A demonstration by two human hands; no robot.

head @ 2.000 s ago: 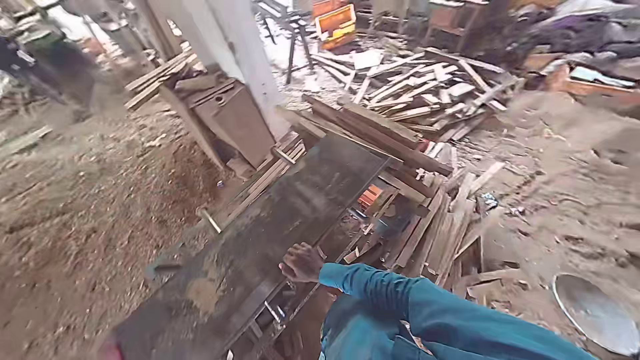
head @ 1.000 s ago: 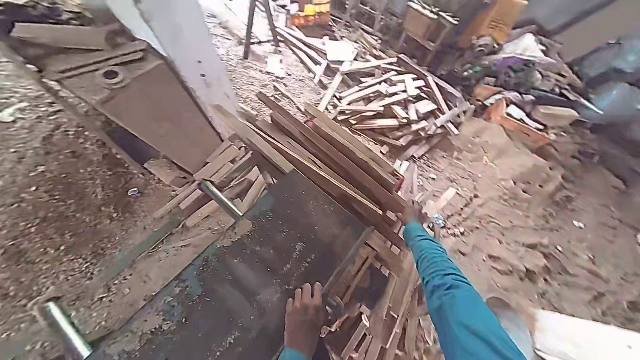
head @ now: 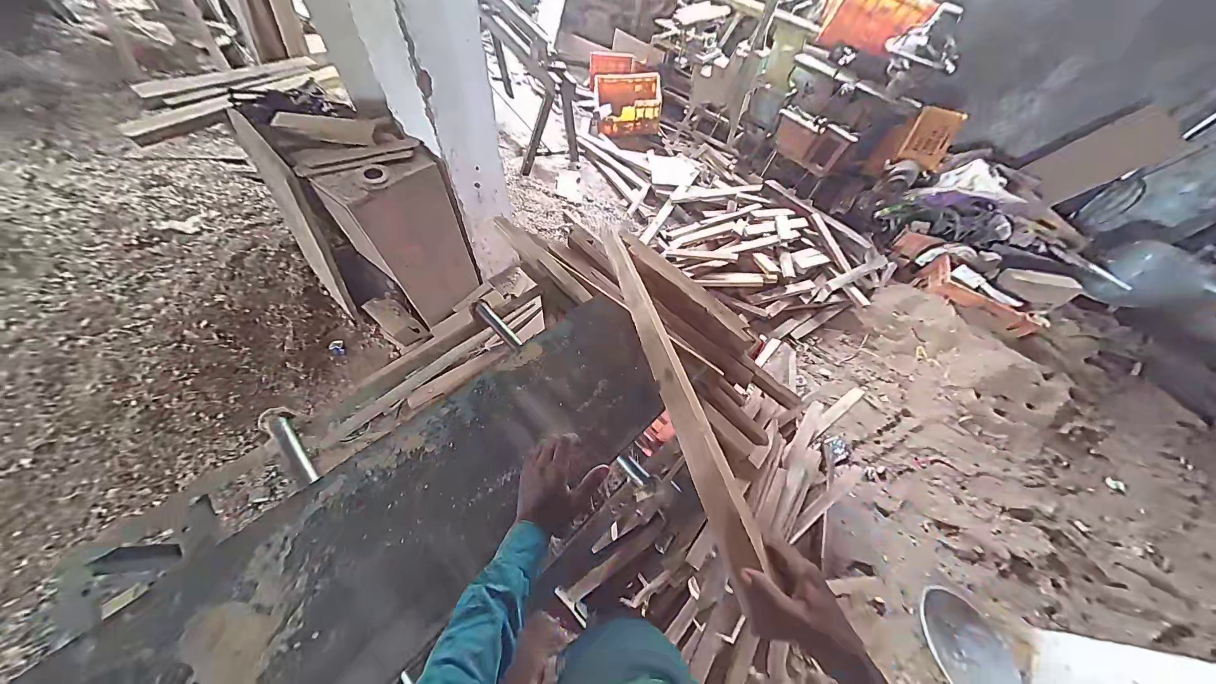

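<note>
My right hand grips the near end of a long wooden board, which slants up and away to the left beside the far end of a dark metal machine table. My left hand lies on the table's surface with its fingers spread and nothing held. Bright metal rods stick out along the table's left edge. Past the far end of the table rests a stack of wooden boards.
Scrap wood strips lie right of the table, with a larger heap farther back. A wooden cabinet stands by a pale pillar. Orange crates are behind. A round metal pan lies lower right.
My right hand, at the board stack one second ago, has come nearer and now holds a board lifted off that area. My left hand remains on the table. The view has shifted.
</note>
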